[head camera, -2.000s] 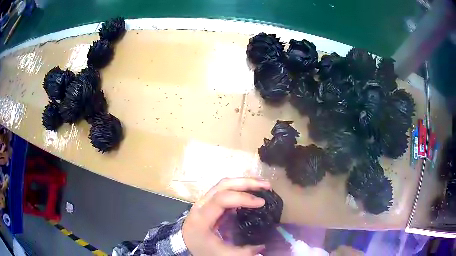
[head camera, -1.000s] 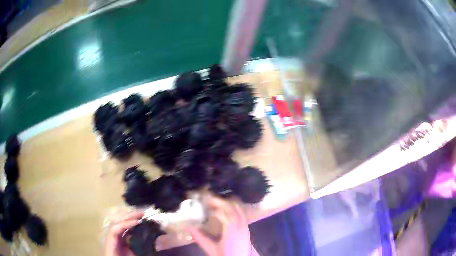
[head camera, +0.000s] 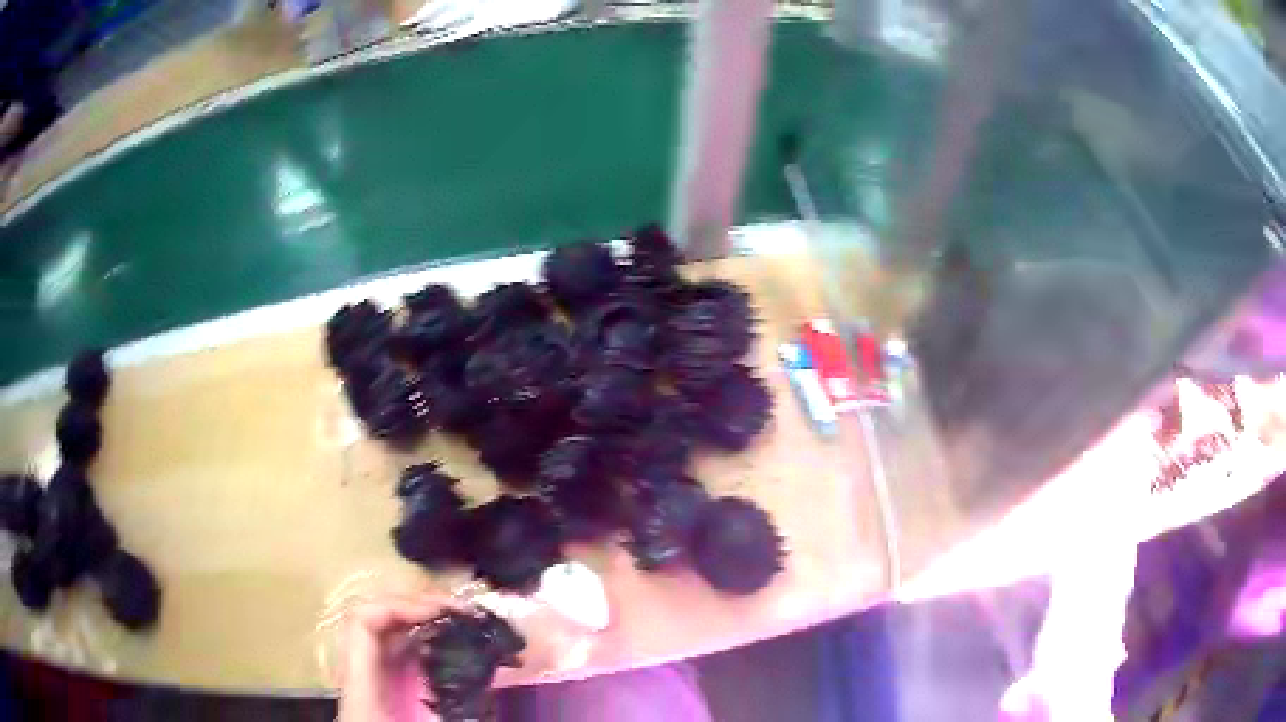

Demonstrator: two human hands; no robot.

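Note:
My left hand [head camera: 372, 660] is at the lower edge, partly cut off and blurred. It holds a black spiky hair piece [head camera: 473, 660] above the bench's front edge. A small white bottle [head camera: 576, 597] lies beside the pile of black hair pieces [head camera: 564, 374], its thin nozzle towards the left; no hand is seen on it. A blurred pinkish shape at the bottom edge, right of the held piece, may be my right arm. My right hand is not clearly visible.
A smaller group of black pieces [head camera: 71, 529] is at the left. The green conveyor belt [head camera: 466, 155] runs behind the bench. A grey post [head camera: 722, 127] stands beyond the pile. Small red and blue items [head camera: 843, 370] lie by the clear panel at the right.
The view swung right, then slightly back. The white bottle was in my right hand and now lies by the pile, released. My left hand still holds the black piece.

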